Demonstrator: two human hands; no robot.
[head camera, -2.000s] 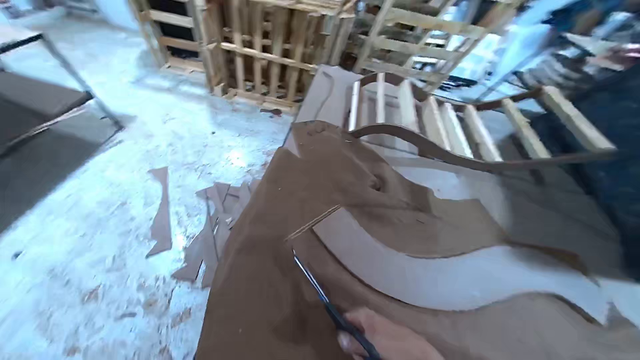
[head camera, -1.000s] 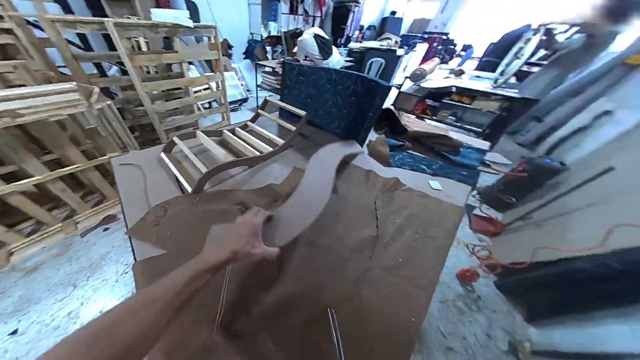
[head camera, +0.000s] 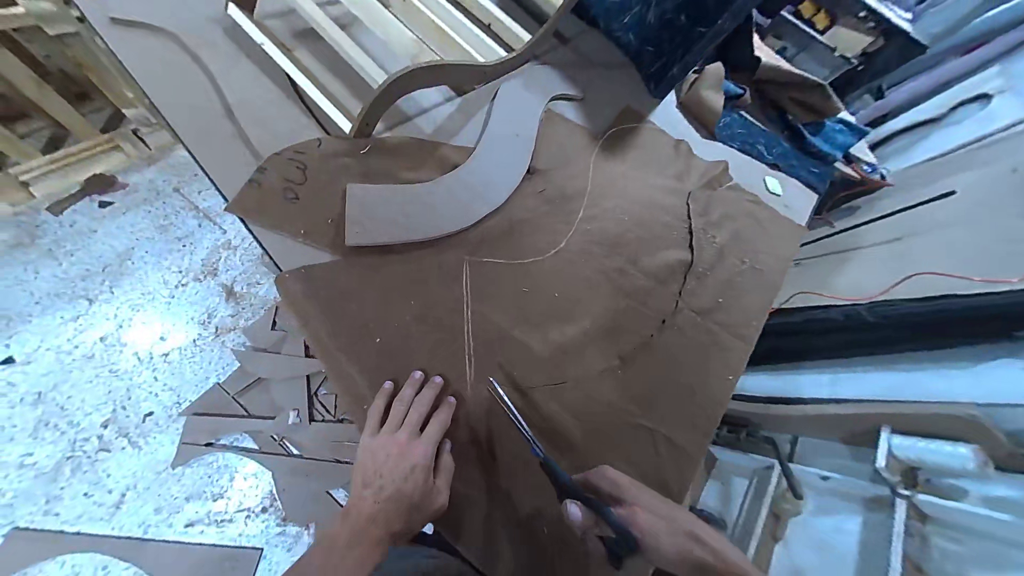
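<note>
A large sheet of brown fabric (head camera: 624, 272) lies over the table, marked with a pale curved line and two close straight lines. My left hand (head camera: 408, 456) rests palm down on it, fingers spread, just left of the straight lines' near end. Scissors (head camera: 552, 472) with dark handles are in my right hand (head camera: 624, 512); their blades look closed and point up-left, near those lines. Beyond both hands, a flat S-curved board template (head camera: 448, 204) lies on the fabric, touching neither hand.
A slatted wooden frame (head camera: 432, 68) stands at the table's far side. Cardboard-like offcuts (head camera: 280, 432) lie on the floor (head camera: 120, 320) at left. Blue and brown cloth (head camera: 760, 120) is heaped at the far right. A red cord (head camera: 920, 276) runs along the right.
My left hand held the curved template one second ago; now it lies flat on the fabric and the template rests farther away. The view has swung considerably.
</note>
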